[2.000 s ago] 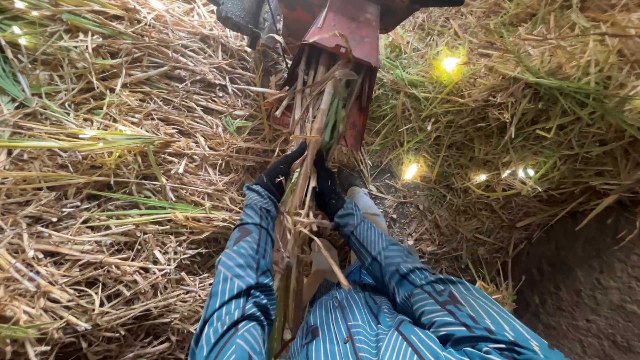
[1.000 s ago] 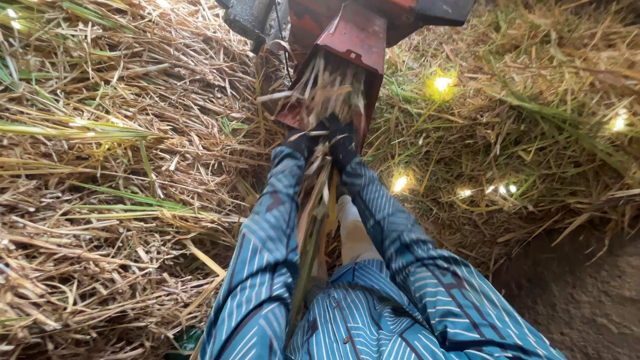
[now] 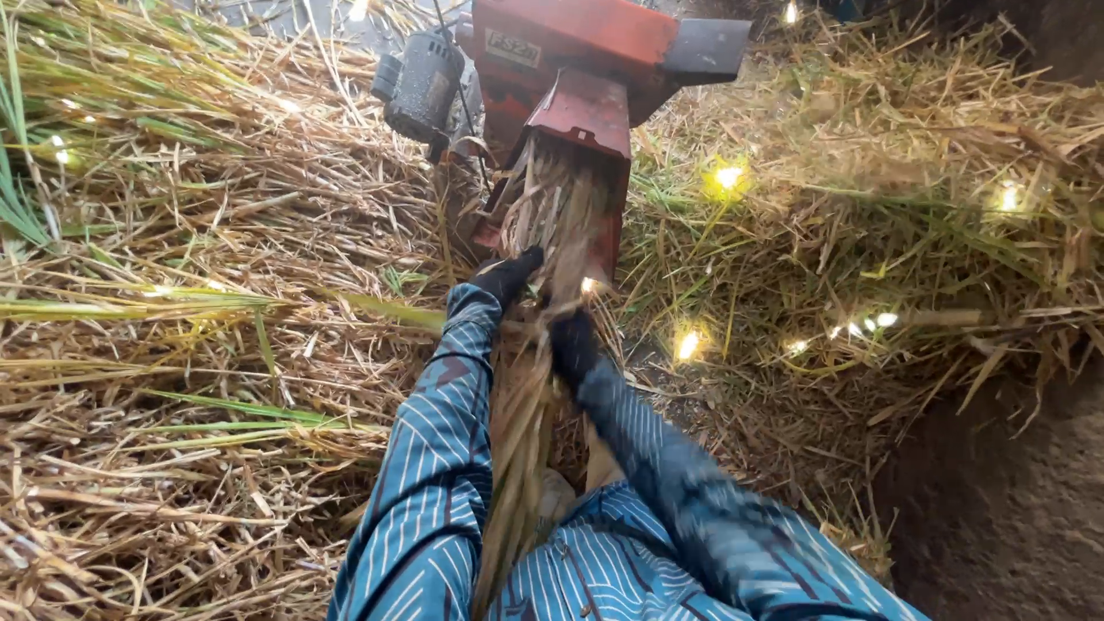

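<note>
A bundle of dry stalks and leaves (image 3: pixel 522 431) runs from my lap up into the metal feed chute (image 3: pixel 591 112) of a red chaff cutter (image 3: pixel 578 39). My left hand (image 3: pixel 511 274), in a dark glove, lies against the bundle's left side near the chute mouth. Lower down, my right hand (image 3: pixel 572 345), also dark-gloved and slightly blurred, is at the bundle's right side, its fingers partly hidden by stalks. Inside the chute the stalks look blurred.
An electric motor (image 3: pixel 423 86) with a cable is mounted at the cutter's left. A heap of dry stalks (image 3: pixel 172 362) with green blades covers the left side. Chopped and loose straw (image 3: pixel 862 216) lies at right, beside a brown earthen-looking surface (image 3: pixel 1000 500) at lower right.
Two seconds ago both hands were side by side, lower on the bundle; they moved up to the chute mouth. Now the right hand is lower than the left. The view shows more of the machine.
</note>
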